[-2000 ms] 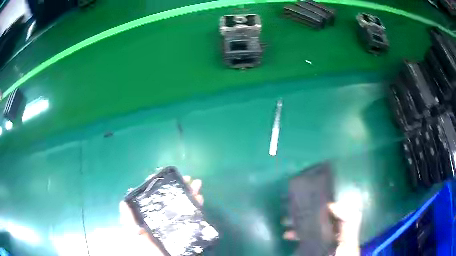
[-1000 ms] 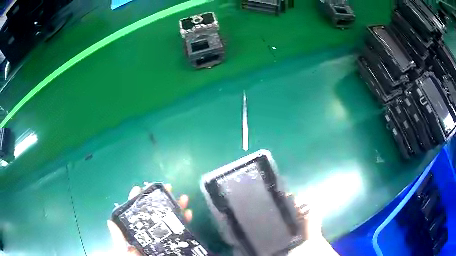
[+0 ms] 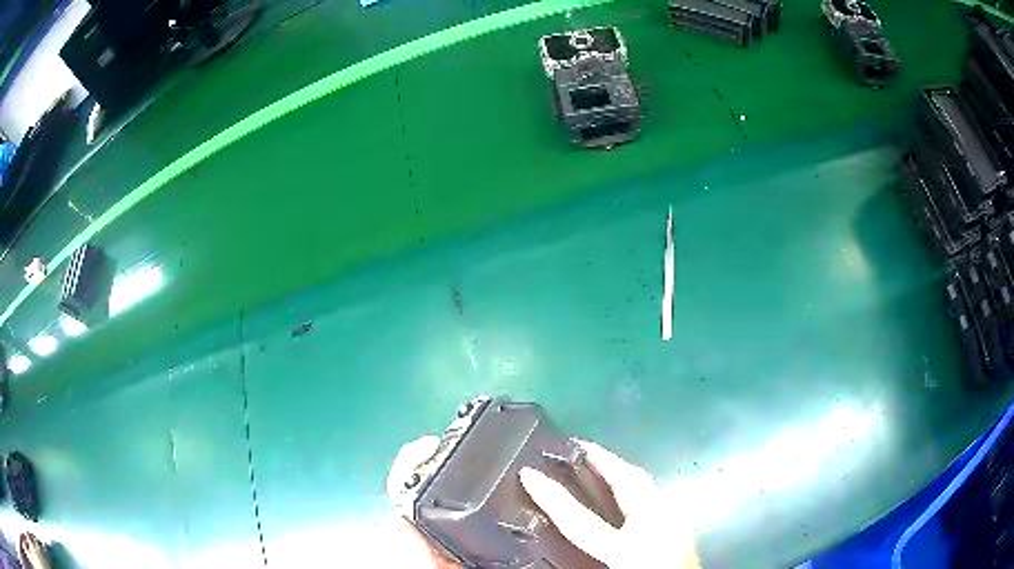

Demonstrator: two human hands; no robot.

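A dark grey-brown rear cover (image 3: 489, 472) is held near the bottom centre, over the glossy green bench. A pale, bumpy edge of another part, likely the front housing (image 3: 450, 440), shows along its upper left side; the two parts are together, but I cannot tell if they are fastened. My left hand (image 3: 414, 472) holds the left side, mostly hidden behind the parts. My right hand (image 3: 606, 511) grips the cover from the right, fingers on its moulded latches. Both hands are partly cut off by the bottom edge or overexposed.
Silvery tweezers (image 3: 668, 276) lie on the bench. Opened cameras (image 3: 597, 98) and dark block parts (image 3: 717, 19) lie on the darker green strip. Stacked covers (image 3: 965, 145) stand at right, above a blue bin (image 3: 945, 522). Another dark block (image 3: 81, 280) and a person's fingers (image 3: 33, 551) show at left.
The housing and the cover, held apart in separate hands before, are now together, with the cover's outer side up and the circuit board hidden. The camera view has shifted.
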